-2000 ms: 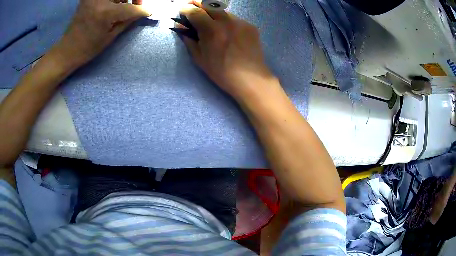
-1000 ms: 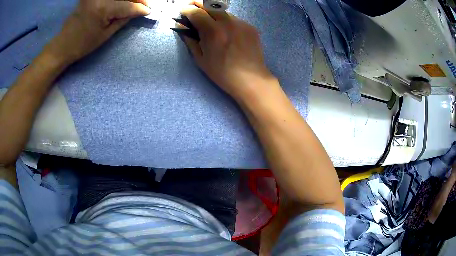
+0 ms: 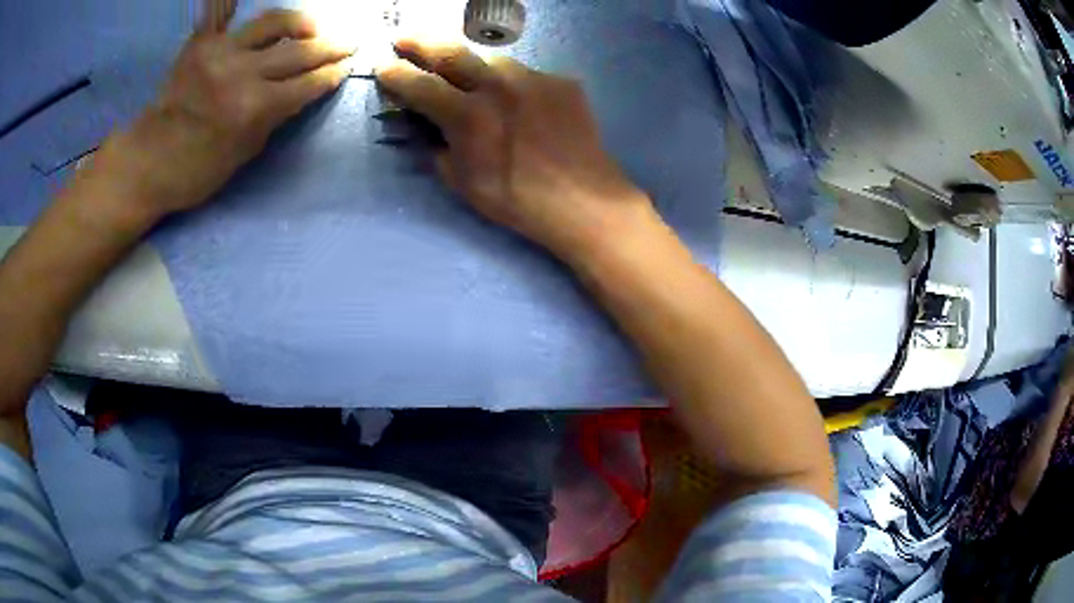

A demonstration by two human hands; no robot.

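Note:
A light blue garment panel [image 3: 389, 295] lies flat on the machine table and reaches its front edge. My left hand [image 3: 242, 106] rests on the cloth left of the bright light, fingertips pressed down. My right hand [image 3: 506, 136] lies on the cloth right of the light, fingertips near the left ones. Dark thread snips [image 3: 406, 127] poke out from under the right palm. A short dark line shows in the cloth between the fingertips. Glare hides the needle area. A ridged silver knob [image 3: 495, 20] is just above the right hand.
Narrow blue strips [image 3: 783, 141] hang right of the panel by the white machine head [image 3: 942, 106]. More blue cloth with a dark slit [image 3: 45, 106] lies at far left. A red-rimmed basket [image 3: 642, 495] is below the table. A crumpled pile [image 3: 901, 495] and another person's arm [image 3: 1042, 454] are lower right.
Both hands have moved slightly down and to the right fingers have spread over the cloth. The short dark line now shows between the fingertips, and more of the knob is visible.

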